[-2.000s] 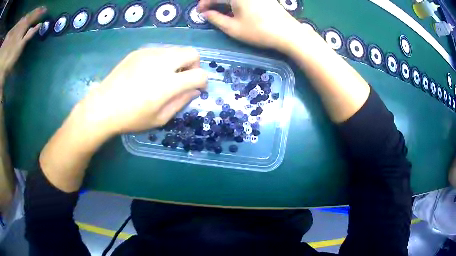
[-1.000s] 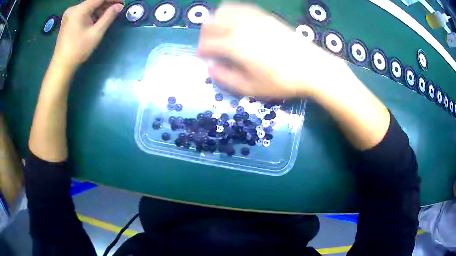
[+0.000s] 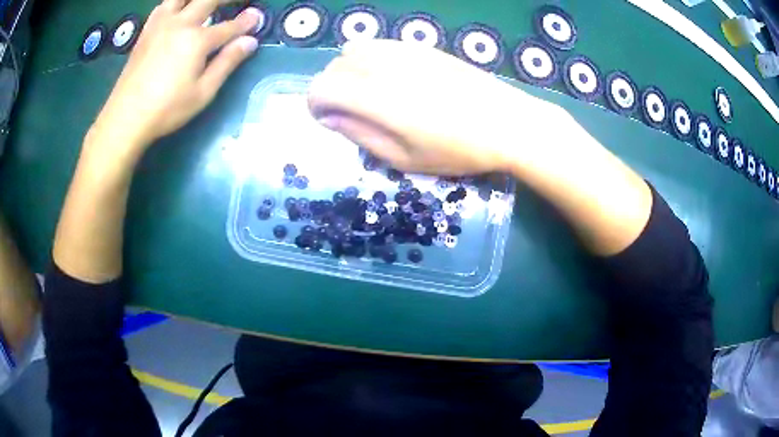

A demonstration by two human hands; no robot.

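A row of toothed black discs with white centres (image 3: 302, 22) curves across the back of the green table. My left hand (image 3: 184, 64) is over the row at the upper left, its fingertips at one disc; whether it holds a small part cannot be told. My right hand (image 3: 401, 107) is over the back of the clear plastic tray (image 3: 359, 275), fingers curled and pointing left, its fingertips partly hidden. Many small black parts (image 3: 346, 213), with a few pale ones, lie loose in the tray. Glare hides the tray's back left.
Single discs (image 3: 557, 27) lie behind the row at the right. A long white strip (image 3: 709, 43) and a bottle with a yellow part (image 3: 740, 32) are at the upper right. Parts of other people show at both side edges. The table's front edge (image 3: 342, 344) runs before me.
My left hand went from the tray to the disc row, then a little right along it. My right hand came from the row to over the tray. The discs on the left have shifted.
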